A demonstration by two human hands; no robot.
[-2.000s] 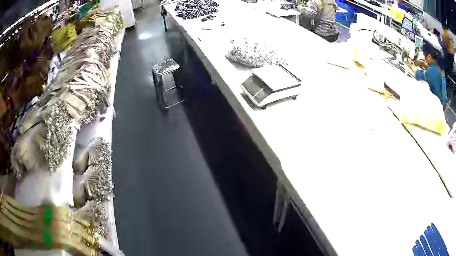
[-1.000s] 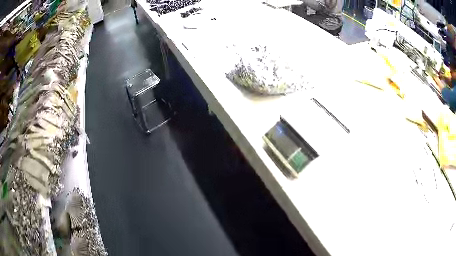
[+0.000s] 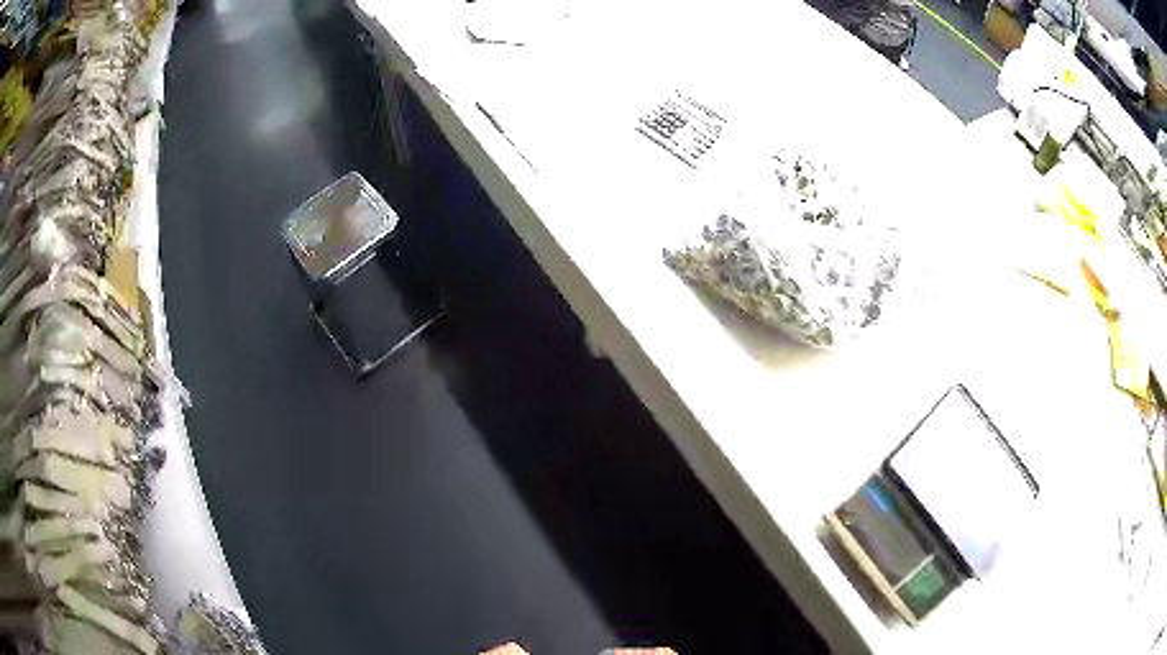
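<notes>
My left hand (image 3: 506, 649) and my right hand (image 3: 640, 650) show only as small slivers at the bottom edge, cut off by it. Their fingers and anything in them are hidden. The digital bench scale (image 3: 966, 480) stands on the white table (image 3: 755, 454) at the lower right, with a pale flat top, a dark front and a green display patch. The clear plastic bag (image 3: 800, 256) full of small grey-beige loops lies on the table beyond the scale. Neither hand touches the bag or scale.
A low stool (image 3: 343, 228) stands on the dark aisle floor left of the table. Piled beige straps (image 3: 77, 384) line the left side. A calculator (image 3: 682, 126) lies beyond the bag. Yellow bundles (image 3: 1126, 358) lie along the far right.
The view has moved closer to the bag and scale, which now sit lower and farther right. Slivers of both hands have come in at the bottom edge.
</notes>
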